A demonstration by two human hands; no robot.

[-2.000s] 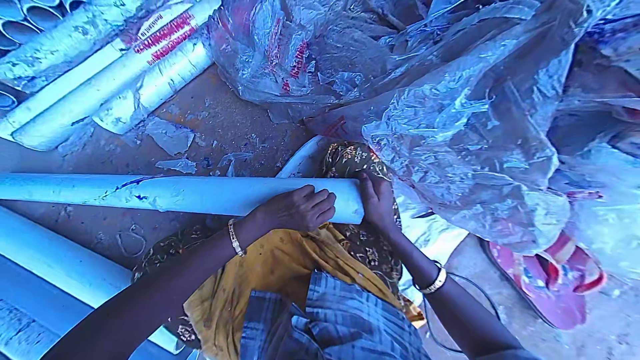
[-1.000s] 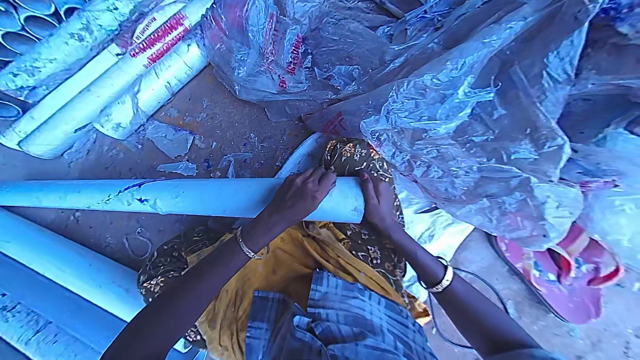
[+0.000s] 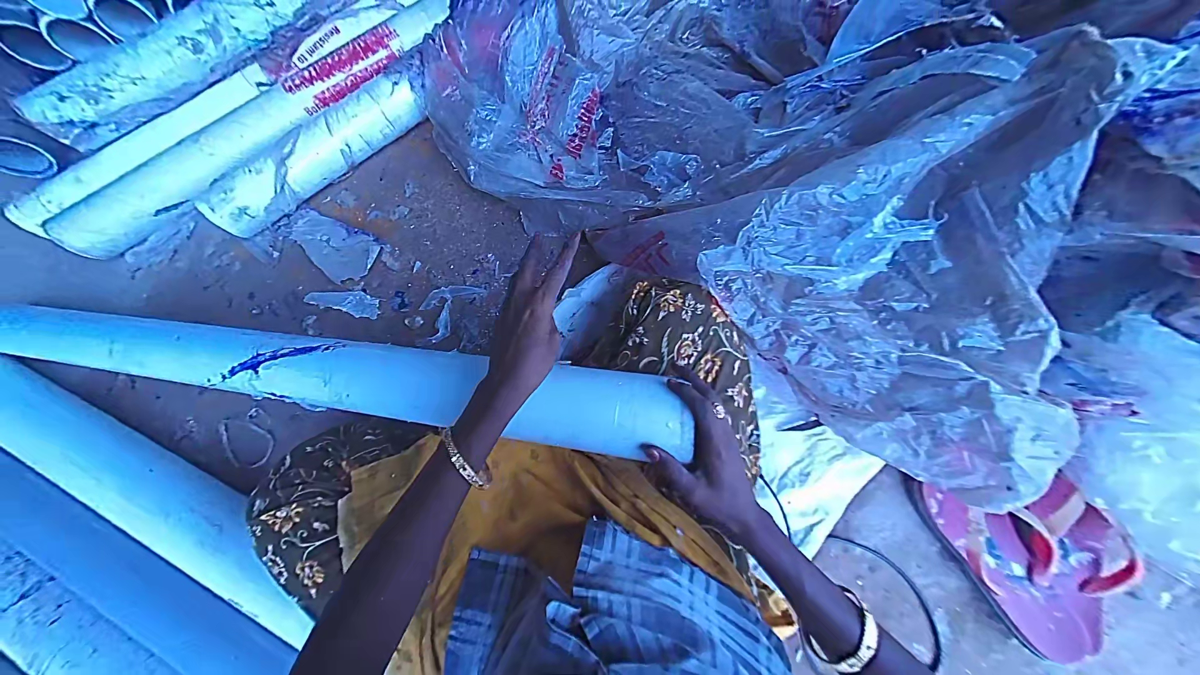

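A long white plastic pipe [image 3: 394, 380] with a dark blue mark lies across my lap, running off to the left edge. Above the pipe, my left hand [image 3: 532, 314] has its fingers extended away from me; its wrist crosses over the pipe, and nothing is gripped in it. My right hand [image 3: 698, 455] holds the pipe's near end, thumb and fingers around the rim. Patterned dark cloth and a yellow cloth cover my legs beneath the pipe.
More pipes [image 3: 131, 478] lie at the lower left, and wrapped pipes with red print [image 3: 253, 122] at the upper left. Crumpled clear plastic sheeting [image 3: 872, 262] spreads over the upper right. Pink sandals [image 3: 1041, 562] and a thin dark cable [image 3: 900, 567] rest on the ground at right. Scraps [image 3: 337, 248] litter the floor.
My left hand has come off the pipe's top near its end, and its fingers have straightened and moved forward past the pipe. My right hand stays at the pipe's end.
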